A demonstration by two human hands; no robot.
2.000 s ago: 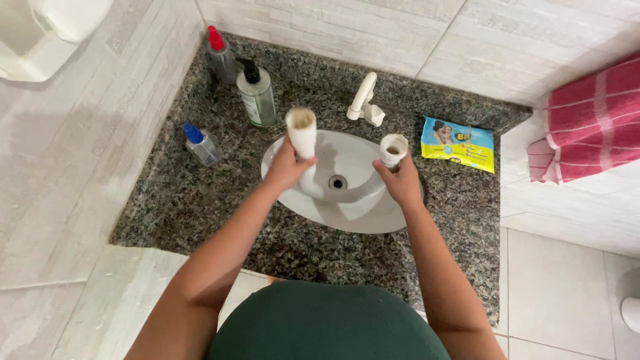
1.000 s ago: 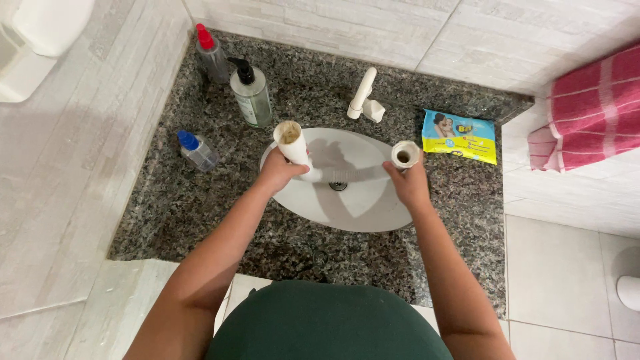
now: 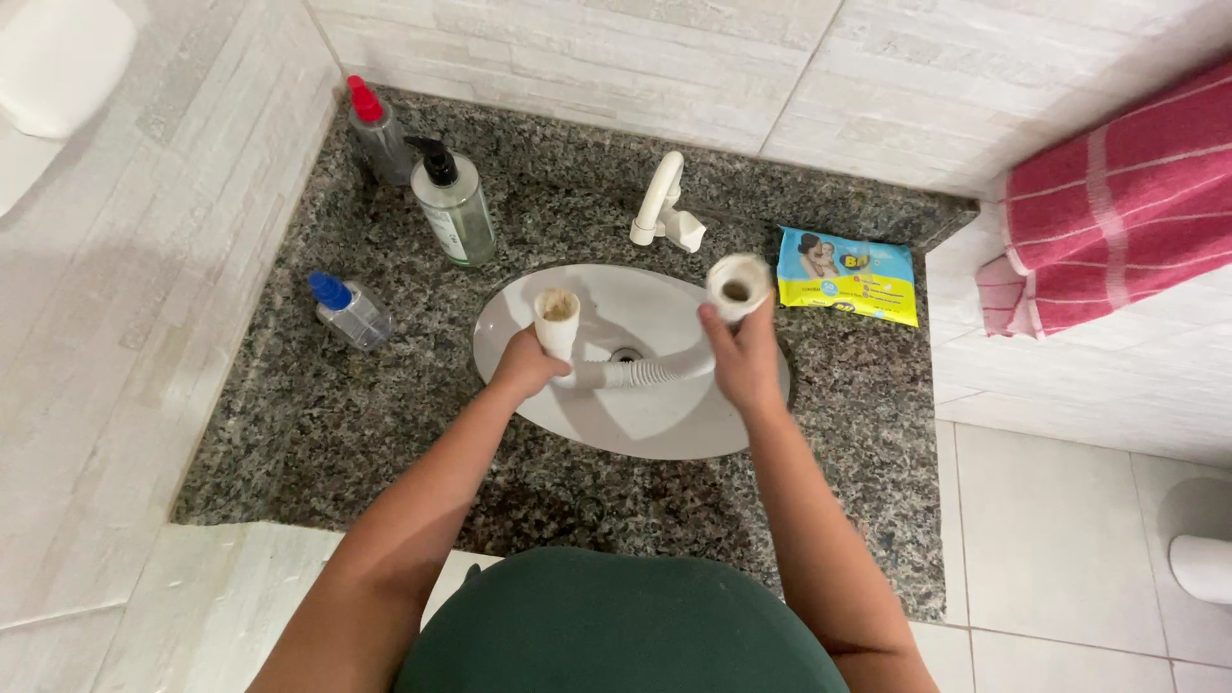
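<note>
A white corrugated plastic drain hose (image 3: 645, 372) spans the oval white sink basin (image 3: 626, 433), bent up at both ends. My left hand (image 3: 527, 368) grips its left end, whose open mouth faces up and shows brownish residue inside. Around the wider, collared right end is my right hand (image 3: 743, 356), with that round opening also turned upward. The hose's ribbed middle passes just in front of the metal drain (image 3: 626, 356) and hides part of it. Whether the hose touches the basin I cannot tell. Behind the basin stands a white faucet (image 3: 660, 207).
On the speckled granite counter (image 3: 366, 433) stand a blue-capped bottle (image 3: 352, 310), a black pump bottle (image 3: 457, 207) and a red-capped bottle (image 3: 378, 135). A wipes packet (image 3: 847, 276) lies right of the faucet. A pink towel (image 3: 1126, 202) hangs at the right.
The hose's ribbed middle now shows more clearly between my hands. Its right end has tilted, with its mouth turned more toward the camera. Both hands have kept their hold.
</note>
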